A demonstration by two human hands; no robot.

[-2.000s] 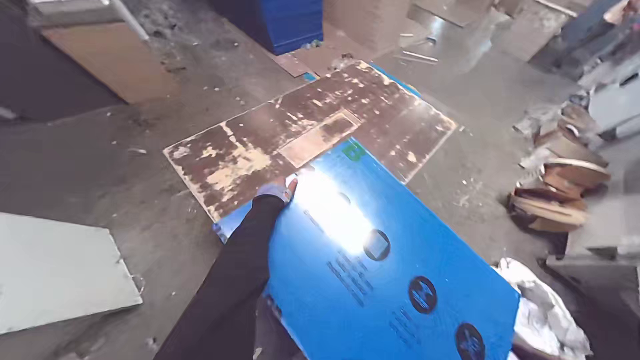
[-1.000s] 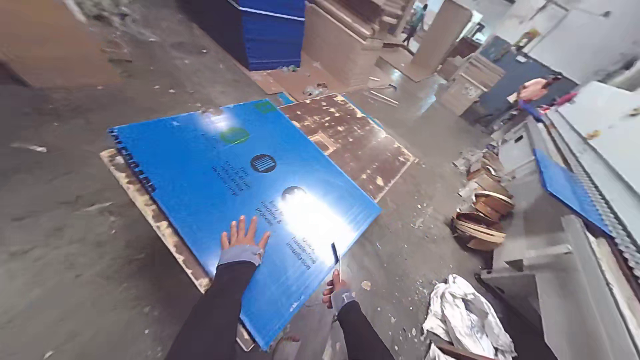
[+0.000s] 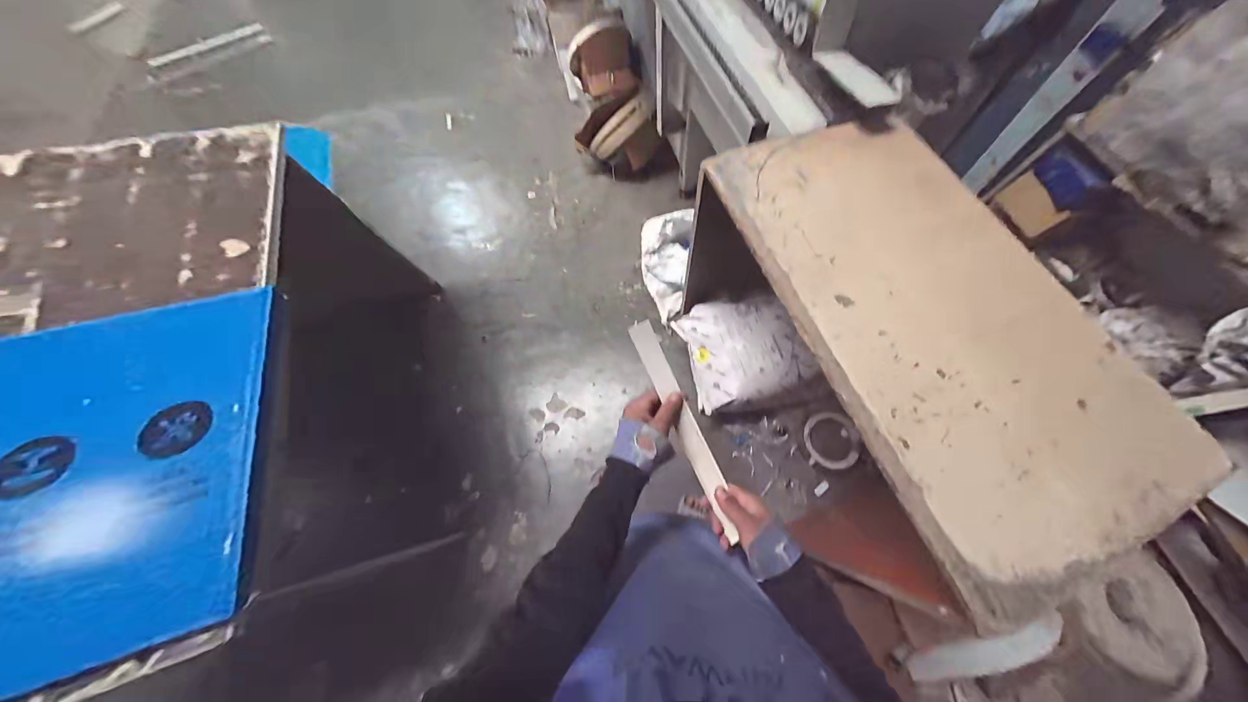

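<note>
A thin, pale flat strip [image 3: 690, 429] slants in front of my body, held in both hands. My left hand [image 3: 654, 419] grips it a little above its middle, thumb on top. Near the strip's lower end, my right hand [image 3: 738, 514] has its fingers closed round it. Whether the strip is wood, plastic or metal cannot be told. Off to the left, apart from both hands, lies a panel covered in blue film [image 3: 127, 487], with dark round marks and a glare spot, beside a worn brown board [image 3: 136, 224].
A bench with a worn beige top [image 3: 955, 361] stands close on the right. Stuffed white sacks [image 3: 746, 351] sit beside it. Round brown pieces [image 3: 619, 127] lie further ahead, near a grey machine [image 3: 731, 68]. A roll ring [image 3: 831, 441] and scraps litter the floor.
The view has swung right, towards the bench. My left hand, spread flat on the blue film a second ago, now holds the pale strip. The dark slim item seen in my right hand is no longer visible.
</note>
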